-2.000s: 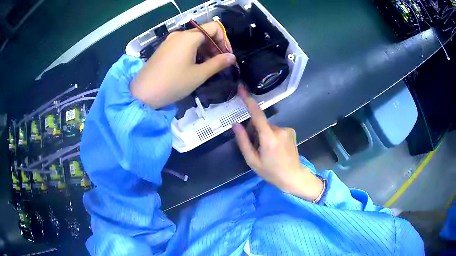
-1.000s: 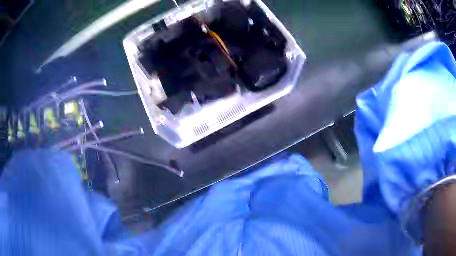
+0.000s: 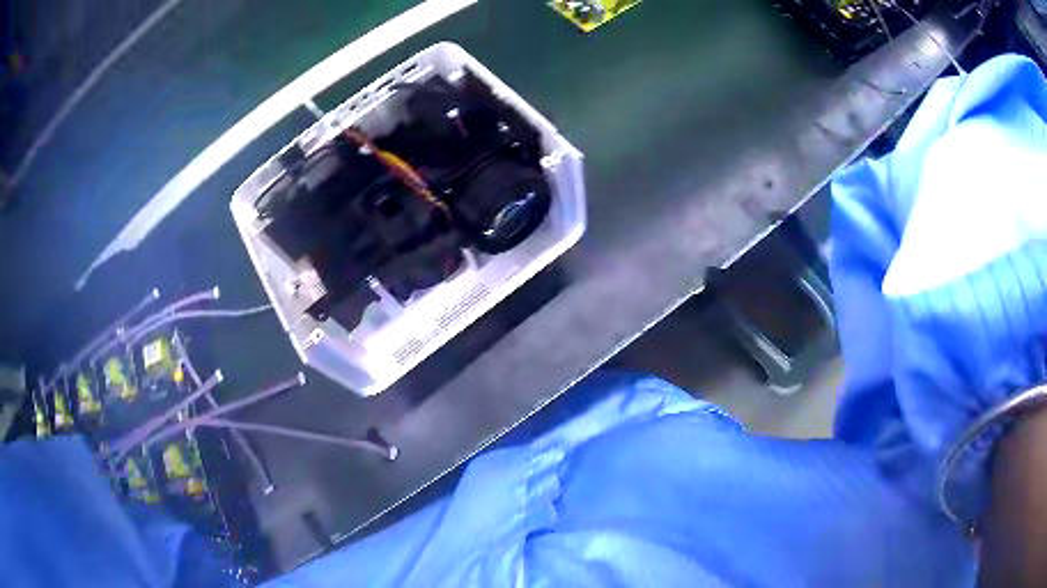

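A white housing (image 3: 442,325) lies open side up on the dark green belt, left of centre. A black inner module (image 3: 333,236) fills it, with a round black lens-like part (image 3: 511,218) at its right end. A twisted red and yellow wire harness (image 3: 396,169) lies loose across the module. My left hand is out of the picture; a blurred blue sleeve shows at lower left. My right hand is also out of the picture. A raised blue sleeve and a bare wrist with a band, cut off by the edge, show at right.
Boards (image 3: 157,356) with pale lilac flat cables (image 3: 293,434) fill a black tray at left; some cables stick out over the belt. A yellow-green board (image 3: 594,9) lies at the top edge. Another tray (image 3: 855,14) is at top right. The belt's metal edge (image 3: 626,339) runs diagonally.
Both hands have left the housing and the picture. The view has shifted, so the housing appears further left and lower. The yellow-green board has come into view at the top.
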